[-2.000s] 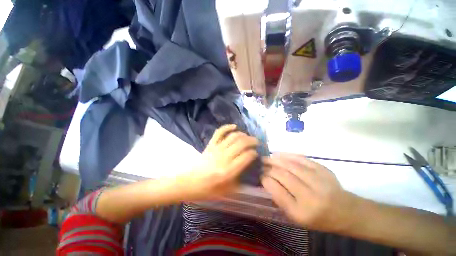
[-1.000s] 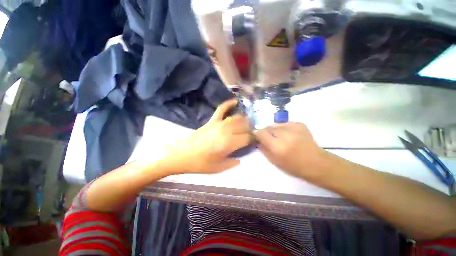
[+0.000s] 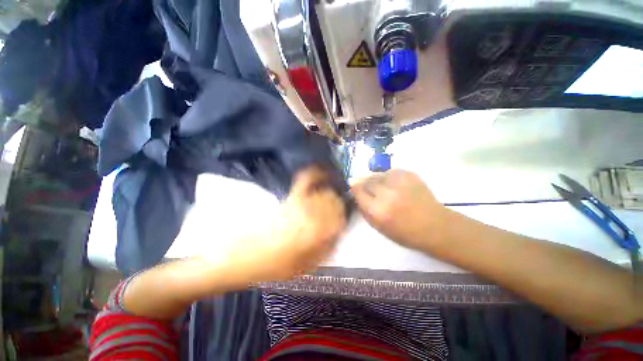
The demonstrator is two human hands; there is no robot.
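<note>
A dark grey-navy garment lies bunched left of the needle on the white machine table. My left hand, blurred, grips the garment's narrow end just in front of the needle area. My right hand pinches the edge of the same end with its fingertips, right beside my left hand. The white sewing machine head stands above and behind my hands. Its presser foot and needle are hard to make out in the glare.
Blue-handled thread snips lie at the right, beside a pale metal plate. A measuring strip runs along the front table edge. A blue knob is on the head. More dark cloth is piled at the back left.
The view has shifted, with the machine now further left in it. My hands stay at the cloth near the needle. My left hand has turned, and the garment is drawn up over its fingers.
</note>
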